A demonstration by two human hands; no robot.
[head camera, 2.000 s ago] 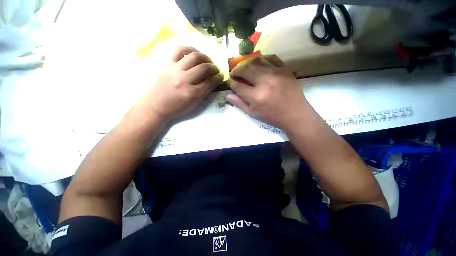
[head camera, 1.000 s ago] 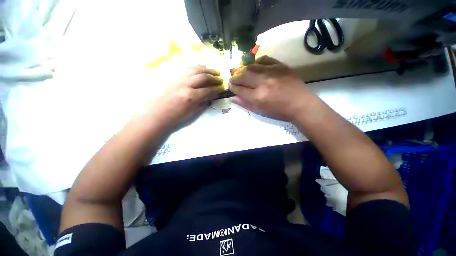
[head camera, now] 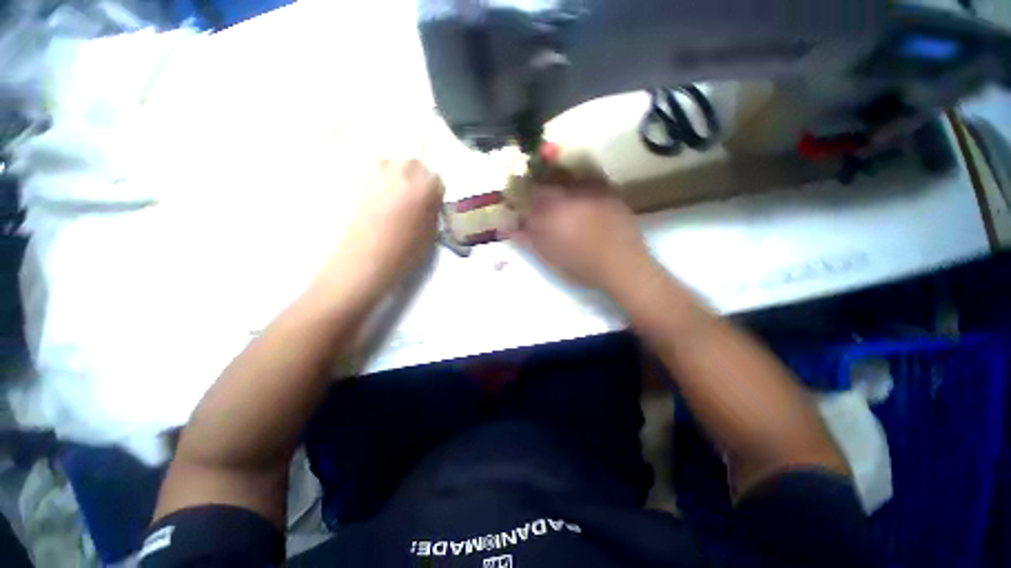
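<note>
White fabric (head camera: 222,166), overexposed, spreads over the table to the left and hangs in folds at its left edge. My left hand (head camera: 401,211) is blurred, at the fabric left of the machine bed plate, with fingers bent; its grip is unclear. My right hand (head camera: 571,222) is blurred, just below and right of the needle area, its fingertips hidden. The sewing machine head (head camera: 488,78) stands above both hands. Between the hands a beige plate with dark red strips (head camera: 479,217) shows.
Black-handled scissors (head camera: 678,119) lie on the machine bed behind my right hand. A red part (head camera: 829,144) is at the right of the bed. A blue basket (head camera: 942,433) with white material is below right. Faint ruler marks (head camera: 815,272) run near the table's front edge.
My left hand has moved left, away from my right hand, and the plate with red strips now shows between them. The view has shifted; the machine and scissors appear lower.
</note>
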